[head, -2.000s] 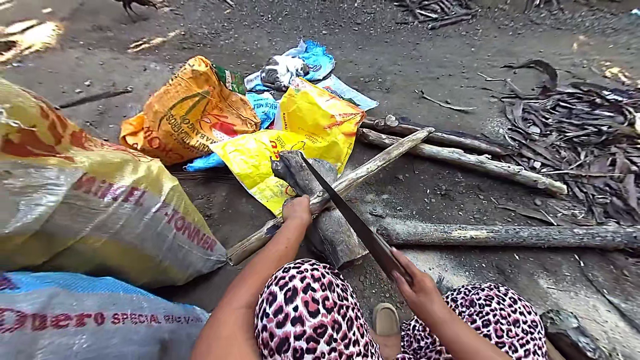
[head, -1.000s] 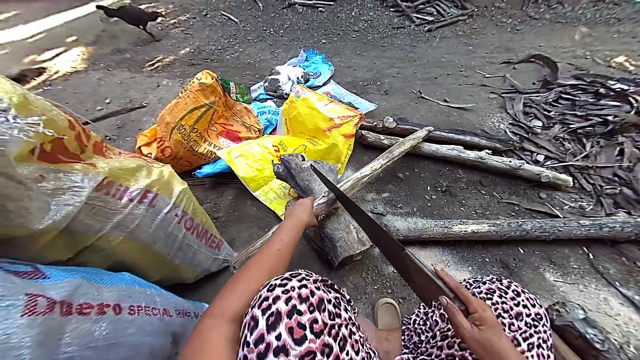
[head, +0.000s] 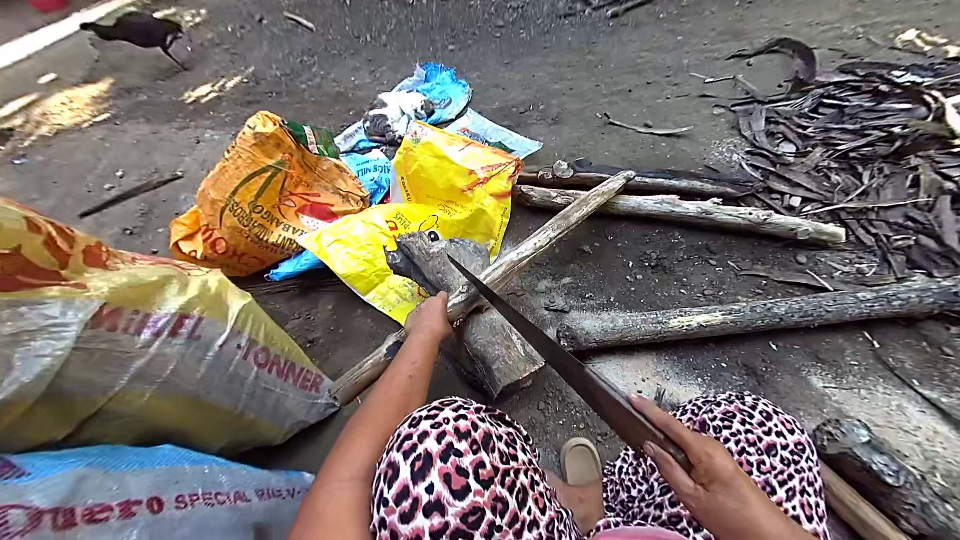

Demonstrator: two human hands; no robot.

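A long wooden pole (head: 551, 236) lies slantwise across a short, thick log chunk (head: 499, 349) in front of my knees. My left hand (head: 429, 319) is closed around the pole just left of the chunk. In my right hand (head: 686, 457) is a long saw-like dark blade (head: 559, 356), held near its lower right end above my knee. Its narrow tip points up and left and overlaps the pole beside my left hand; whether it touches the wood I cannot tell. The blade's edge and handle are not clear.
Large filled woven sacks (head: 187, 360) stand at the left. Beyond the chunk lie a yellow sack (head: 450, 195) and an orange sack (head: 281, 191). Thick branches (head: 765, 315) and a heap of dry bark strips (head: 855, 142) lie right. A dark bird (head: 142, 31) is at the upper left.
My right hand and the blade moved down and to the right, then slightly back up. My left hand stays on the pole. The bird has moved right since one second ago.
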